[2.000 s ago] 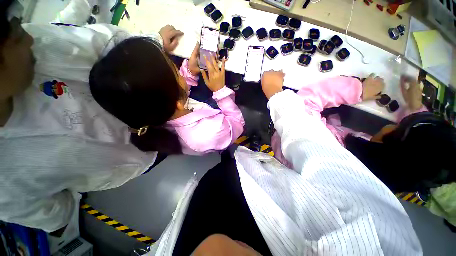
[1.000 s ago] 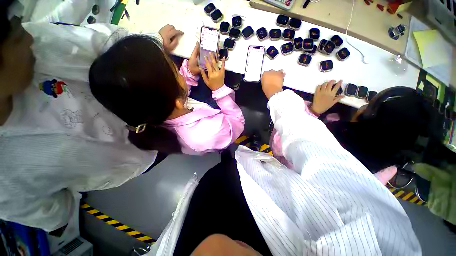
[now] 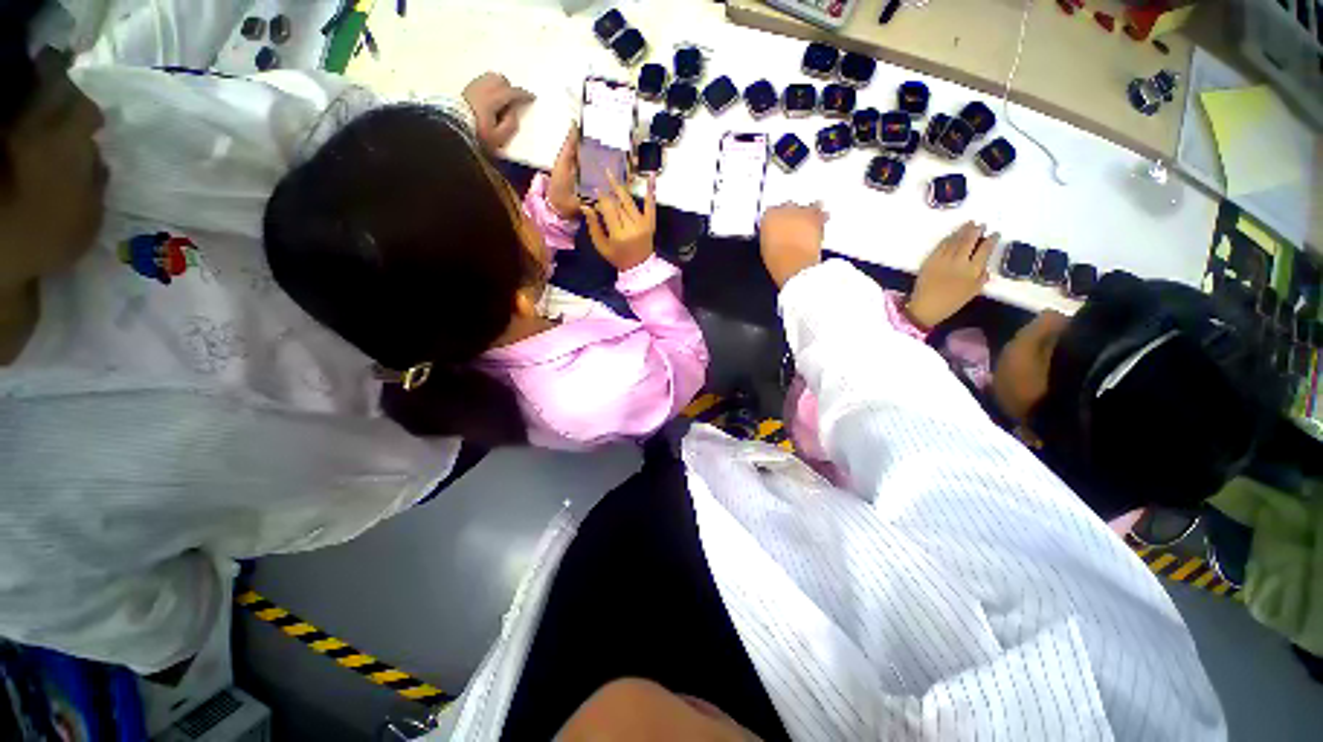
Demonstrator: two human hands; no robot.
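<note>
My right hand rests at the front edge of the white bench, fingers curled in; no object shows in it. A phone with a bright white screen lies just left of it. Many small black rounded-square devices lie scattered on the bench beyond. A seated worker in pink at the left holds another phone upright, with the other hand's fingers at its lower part. My left hand is not in view.
A standing person in white is close at left. A second seated worker is at right, a hand beside a row of devices. A pale cable crosses the bench. Yellow-black tape marks the floor.
The right-hand worker's head has moved in over the bench edge, the pink arm has drawn back, and a row of devices now lies there. My right hand has not moved.
</note>
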